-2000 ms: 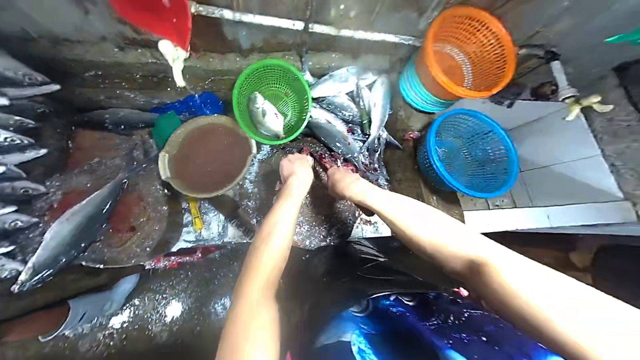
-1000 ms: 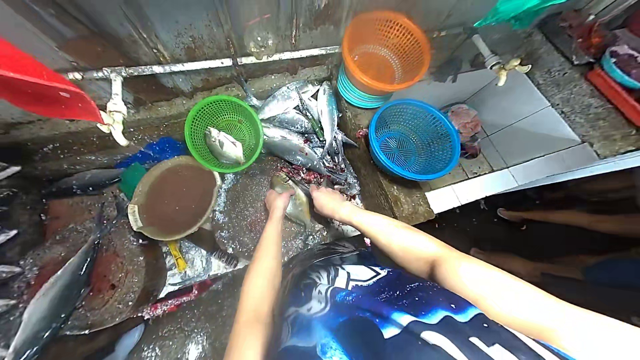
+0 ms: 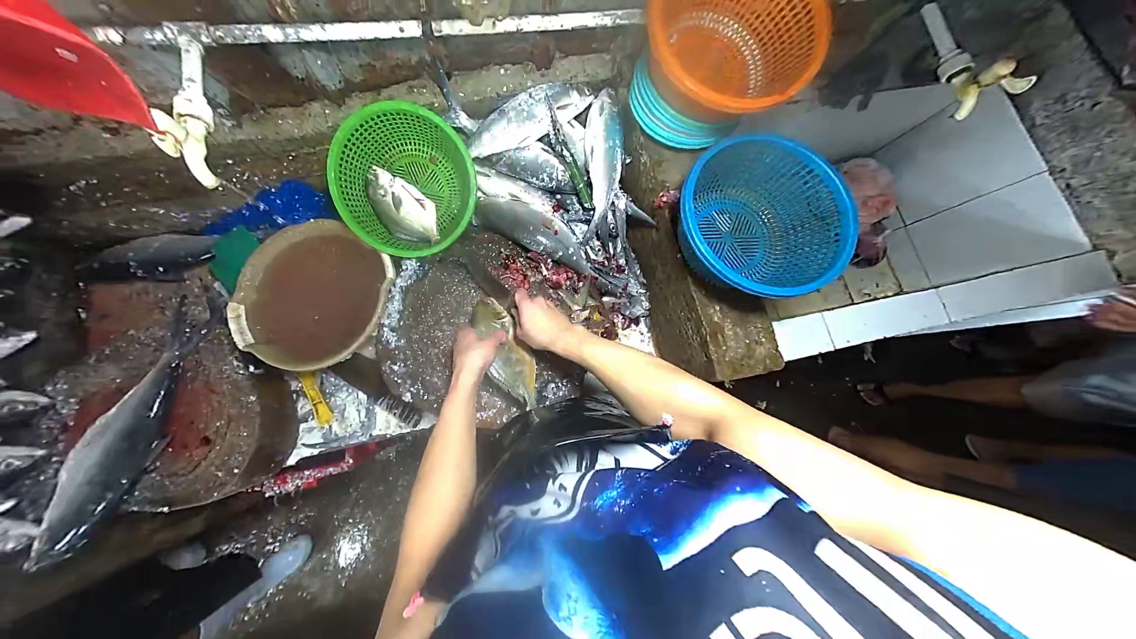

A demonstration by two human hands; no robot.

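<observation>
A yellowish-silver fish (image 3: 512, 359) lies on the wet round chopping board (image 3: 435, 311) between my hands. My left hand (image 3: 479, 348) grips its left side near the head. At the head end, my right hand (image 3: 539, 321) is close against the fish; whether it holds a tool is hidden. Red fish guts (image 3: 546, 273) lie just beyond my right hand, beside a pile of silver fish (image 3: 532, 222). A green plastic basket (image 3: 337, 177) holds one pale fish (image 3: 402, 206). Left of the board stands a basin of murky brown water (image 3: 312, 295).
A blue basket (image 3: 768, 216) and an orange basket (image 3: 738, 53) on teal ones stand at the right, by a tiled basin (image 3: 976, 195). A large fish (image 3: 111, 444) lies on another board at the left. A yellow handle (image 3: 315, 399) sticks out below the water basin. Taps hang above.
One second ago the yellowish fish shows between my hands; two seconds ago it cannot be made out there. My hands stay over the board. The view has shifted.
</observation>
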